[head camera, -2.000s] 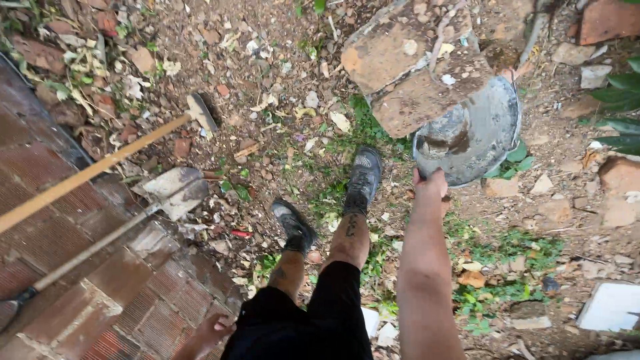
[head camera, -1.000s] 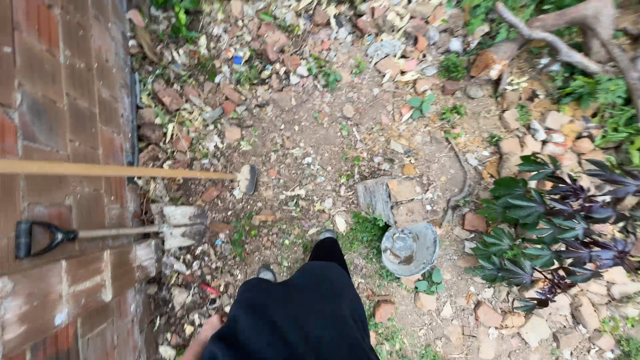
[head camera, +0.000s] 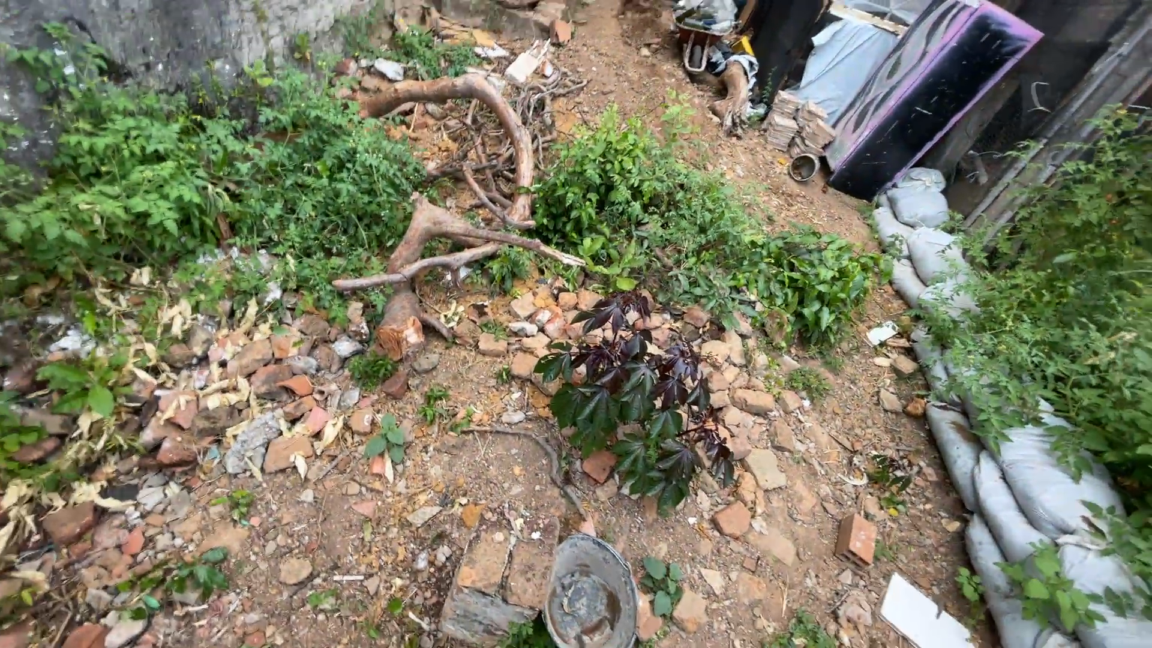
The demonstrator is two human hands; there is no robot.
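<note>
Neither of my hands shows in the head view now. At the bottom middle a grey bucket (head camera: 590,596) stands on the ground, its inside coated with grey residue. Against its left side is a block of brick and mortar (head camera: 490,576). A thin bent root or stick (head camera: 540,443) lies on the soil behind them. Just beyond grows a dark purple and green leafy plant (head camera: 643,405) among broken brick pieces.
Brick rubble (head camera: 270,396) covers the left ground. A cut, forked tree branch (head camera: 423,261) lies in the middle. Filled sacks (head camera: 963,459) line the right side. A white tile (head camera: 922,615) and a hollow brick (head camera: 856,539) lie lower right. A black and pink panel (head camera: 931,90) leans behind.
My right hand was at the bucket's rim two seconds ago; it had let go a second later. The view has swung up and away, and the long-handled tools have left it.
</note>
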